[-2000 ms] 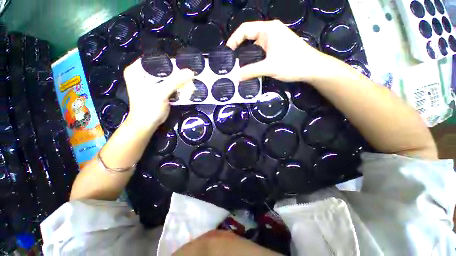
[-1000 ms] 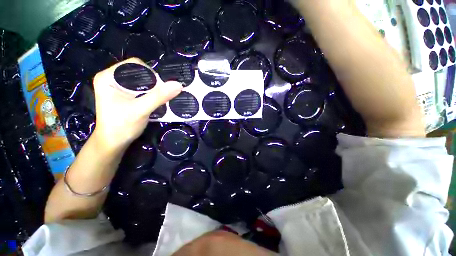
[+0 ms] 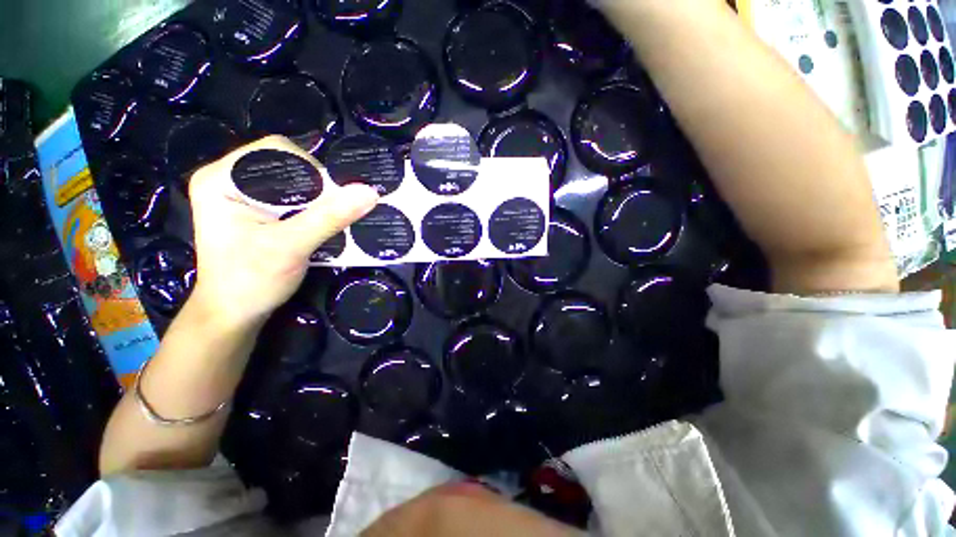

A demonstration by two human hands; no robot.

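Observation:
A white label sheet [image 3: 493, 180] with black round labels is held by my left hand [image 3: 246, 236], thumb on top, over the tray's left middle. The lower row lies flat on the sheet; several upper labels stand up past its edge, one catching a bright glare. The upper right corner of the sheet is bare. The large glossy black tray [image 3: 419, 315] with round items or cavities lies beneath. Some circles at its upper left bear pale print. My right forearm reaches to the top edge; my right hand is cut off there, only a bit near the wrist showing, and its fingers are out of view.
A blue and orange printed carton [image 3: 100, 262] lies along the tray's left side. Black ridged stacked trays [image 3: 42, 409] stand at far left. Spare label sheets [image 3: 917, 79] and pale printed bags [image 3: 907, 205] lie at right. A green surface [image 3: 73, 37] shows at upper left.
My right hand has left the sheet and moved up out of the picture; one upper right label is gone from the sheet. My left hand still holds the sheet. The view has shifted slightly.

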